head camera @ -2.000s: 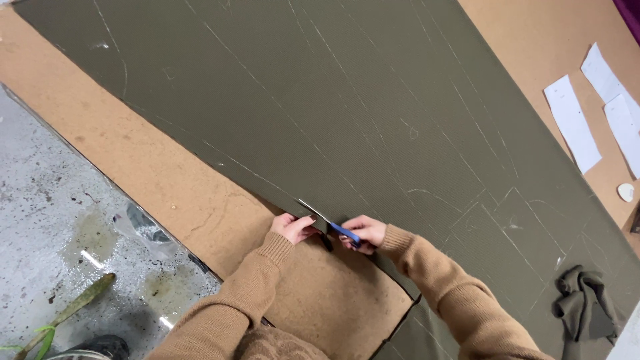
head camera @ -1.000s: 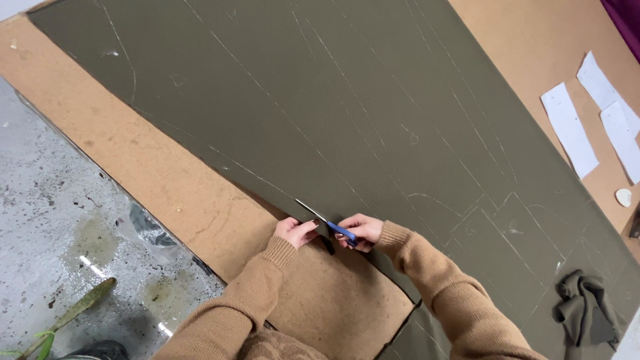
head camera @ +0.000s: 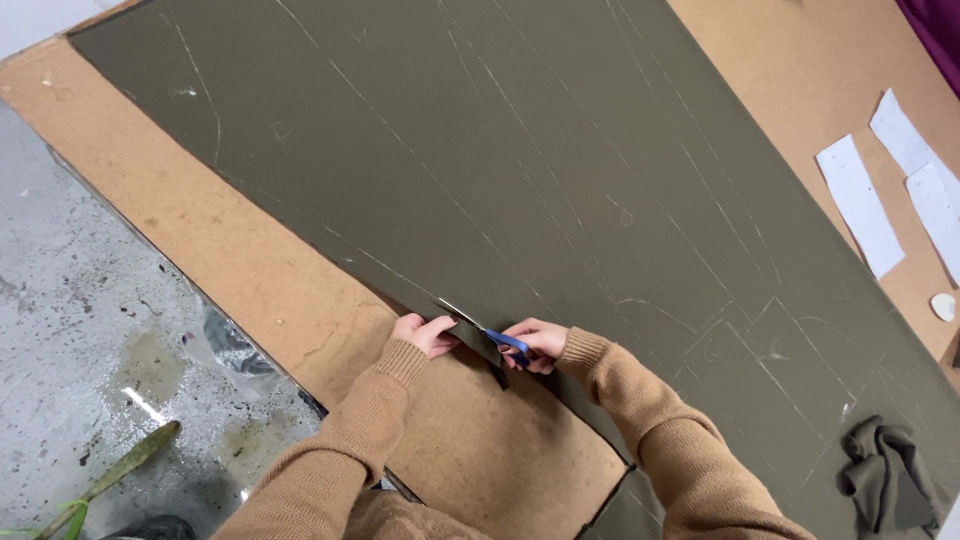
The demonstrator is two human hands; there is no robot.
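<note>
Olive-green fabric (head camera: 465, 165), marked with thin chalk lines, lies spread over a brown board-topped table (head camera: 247, 247). My right hand (head camera: 536, 345) grips the blue handles of a pair of scissors (head camera: 506, 343). The blades point up and left into the fabric near its lower edge, along a chalk line. Just left of the blades, my left hand (head camera: 427, 334) pinches the narrow edge strip of the fabric between thumb and fingers. The strip hangs below the scissors, partly hidden by my fingers.
A crumpled piece of dark fabric (head camera: 881, 472) lies on the cloth at lower right. White paper pattern pieces (head camera: 860, 206) and a whitish chalk piece (head camera: 943, 307) rest on the table at right. Beyond the table's left edge are a stained grey floor (head camera: 90, 300) and a green leaf (head camera: 135, 454).
Both hands stay at nearly the same spot at the fabric's edge, with the scissors still in my right hand.
</note>
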